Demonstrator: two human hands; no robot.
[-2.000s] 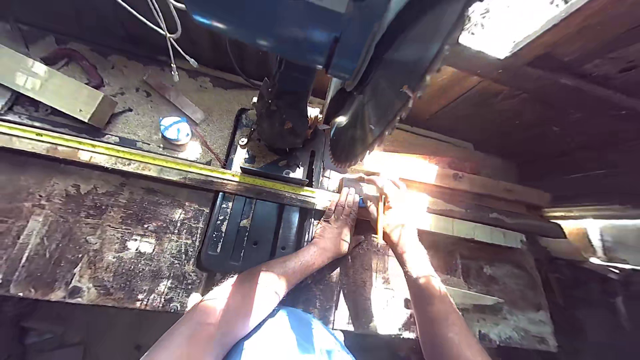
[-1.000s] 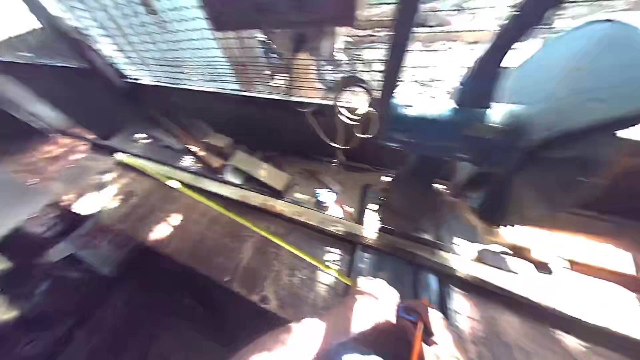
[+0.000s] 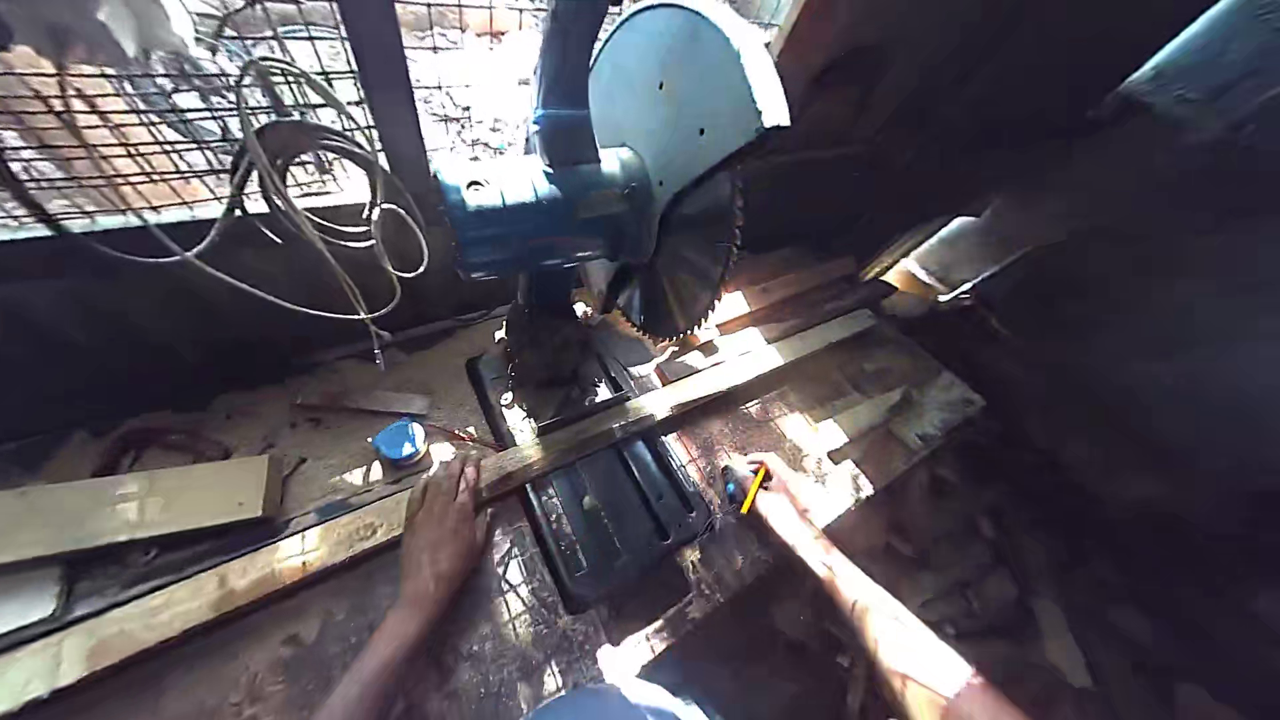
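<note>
A long wooden batten [image 3: 340, 530] lies across the black metal base [image 3: 610, 510] of a blue miter saw [image 3: 540, 210]. The saw's toothed circular blade [image 3: 690, 270] is raised above and behind the batten. My left hand [image 3: 445, 525] rests on the batten, left of the base, its fingers over the wood. On the right of the base, my right hand [image 3: 775, 490] is closed around a yellow pencil [image 3: 754, 490] and a dark and blue tape measure [image 3: 735, 487], near the bench top. No tape blade shows stretched out.
A blue round object [image 3: 399, 440] and a thick timber block [image 3: 140, 505] lie on the sawdusty bench at left. Coiled pale cable [image 3: 300, 200] hangs before the wire mesh window. More boards [image 3: 790, 290] lie behind the batten at right. The bench's front edge is near me.
The yellow tape that ran along the batten is no longer stretched out. My hands, close together two seconds ago, are now apart on either side of the saw base. The view has swung.
</note>
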